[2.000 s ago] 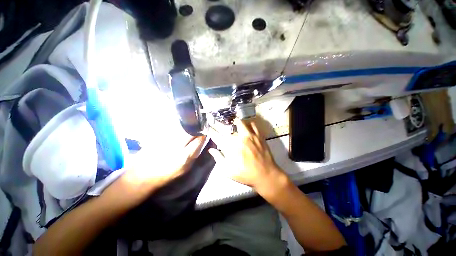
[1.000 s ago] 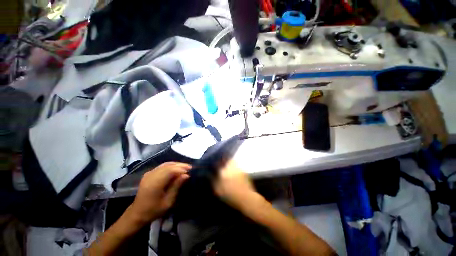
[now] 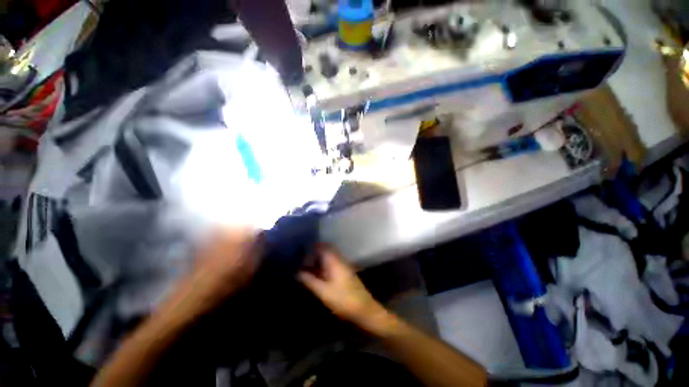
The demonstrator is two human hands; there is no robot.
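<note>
A black fabric panel (image 3: pixel 291 246) hangs over the table's front edge, between my hands. My left hand (image 3: pixel 227 261), blurred, is at its left side with the fingers against the cloth. My right hand (image 3: pixel 332 283) grips its right edge between thumb and fingers. The light grey and white garment body (image 3: pixel 121 219) with black strips lies heaped left of the needle, partly washed out by glare. The sewing machine (image 3: pixel 423 79) stands behind, with its presser foot and needle (image 3: pixel 338 155) beyond the black panel.
A smartphone (image 3: pixel 437 174) lies on the machine bed. A blue-handled tool (image 3: pixel 517 147) lies right of it. A blue and yellow thread cone (image 3: pixel 355 24) stands behind the head. A blue plastic wrap (image 3: pixel 521 302) and a black-and-white cloth heap (image 3: pixel 627 280) are at lower right.
The view has shifted from close at the needle to wider. Both hands have moved from beside the presser foot down to the table's front edge, with the black panel between them.
</note>
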